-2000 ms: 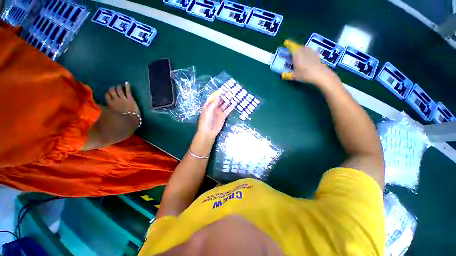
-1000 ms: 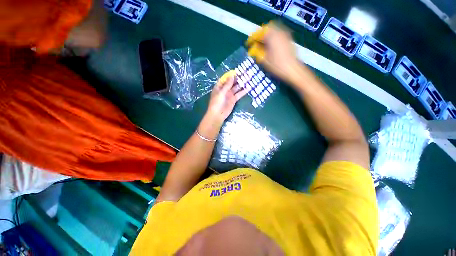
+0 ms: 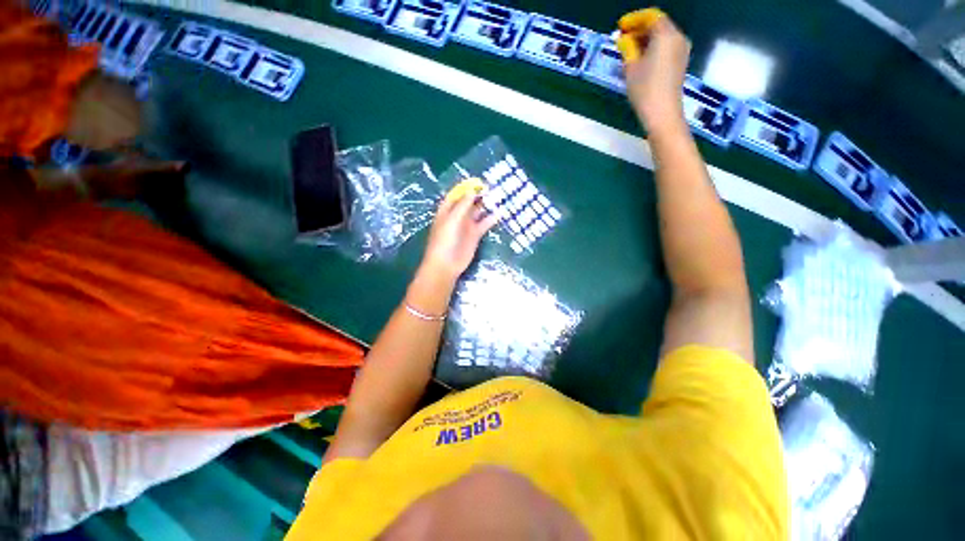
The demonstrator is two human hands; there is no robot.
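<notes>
My left hand (image 3: pixel 458 235), with a yellow finger cot, holds the left edge of a clear sheet with rows of small white pads (image 3: pixel 521 205). My right hand (image 3: pixel 654 61), with yellow finger cots, is over a blue-white panel (image 3: pixel 605 66) in the row beyond the white line. Its fingertips are close together; whether a small pad is between them cannot be told. A stock of pad sheets (image 3: pixel 508 319) lies nearest my body.
A black phone (image 3: pixel 317 182) and crumpled clear bags (image 3: pixel 383 201) lie left of my left hand. Larger whitish packs (image 3: pixel 834 306) lie at right. Three panels (image 3: pixel 232 58) and a tray (image 3: pixel 119 40) are far left, beside a person in orange (image 3: pixel 127 306).
My right hand has moved from beside the pad sheet up to the panel row. My left hand still holds the sheet. The neighbouring person's arm has shifted.
</notes>
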